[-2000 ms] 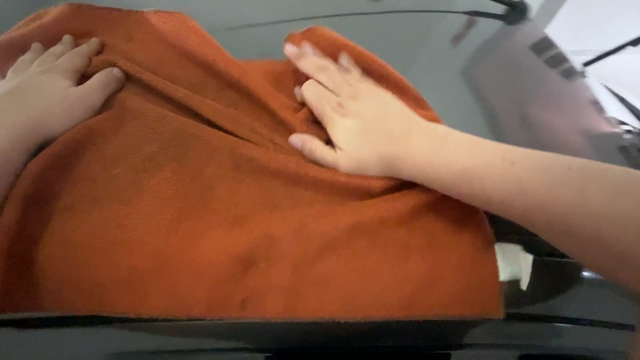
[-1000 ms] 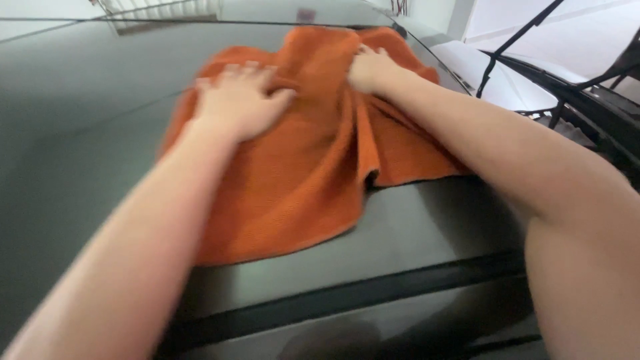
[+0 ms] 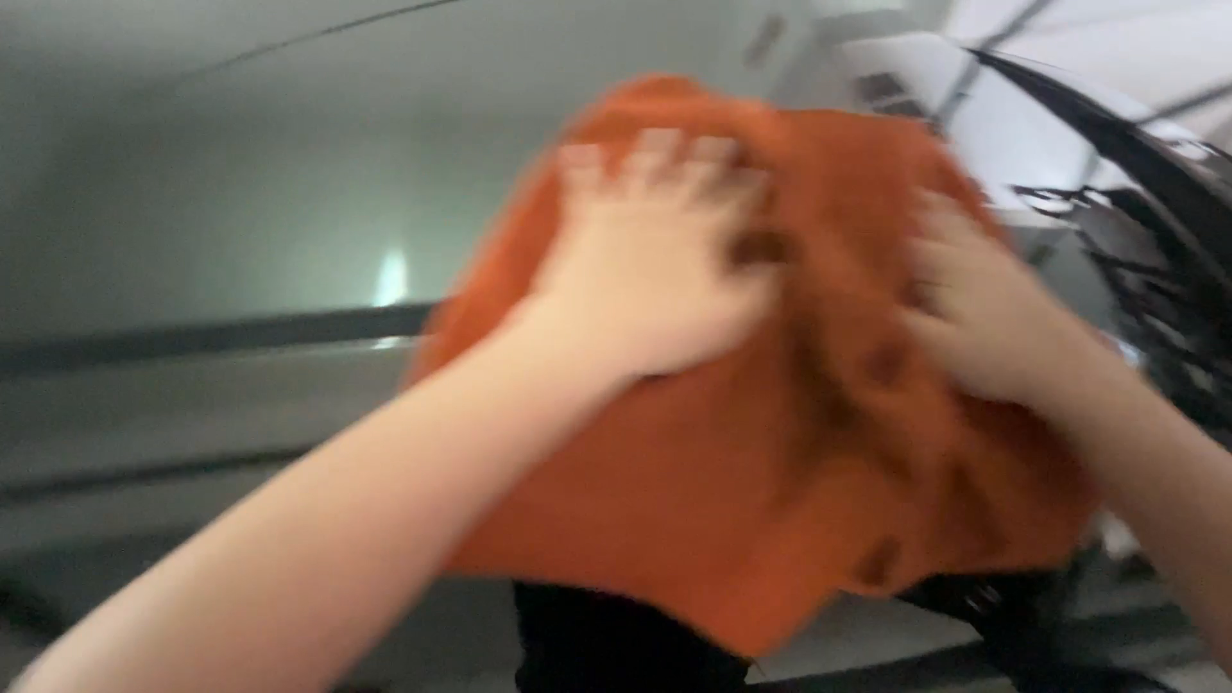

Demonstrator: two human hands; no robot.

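Observation:
An orange cloth point(image 3: 664, 481), rumpled and blurred, lies over the edge of a glossy grey car body panel point(image 3: 241, 212), its lower part hanging down. My left hand point(image 3: 654, 260) rests flat on the cloth's upper middle, fingers spread. On the cloth's right side is my right hand point(image 3: 982, 298), its fingers on the fabric beside a deep fold; blur hides how far they are bent. The cloth covers the panel beneath both palms.
Dark trim point(image 3: 212, 332) runs along the panel's edge at left. Black bars and other dark parts point(image 3: 1136, 144) stand at the upper right before a white surface. Something black point(image 3: 626, 640) shows below the cloth.
The cloth and both hands have shifted over the panel; the cloth now hangs past the edge trim, where a second ago it lay above it. The view has swung considerably.

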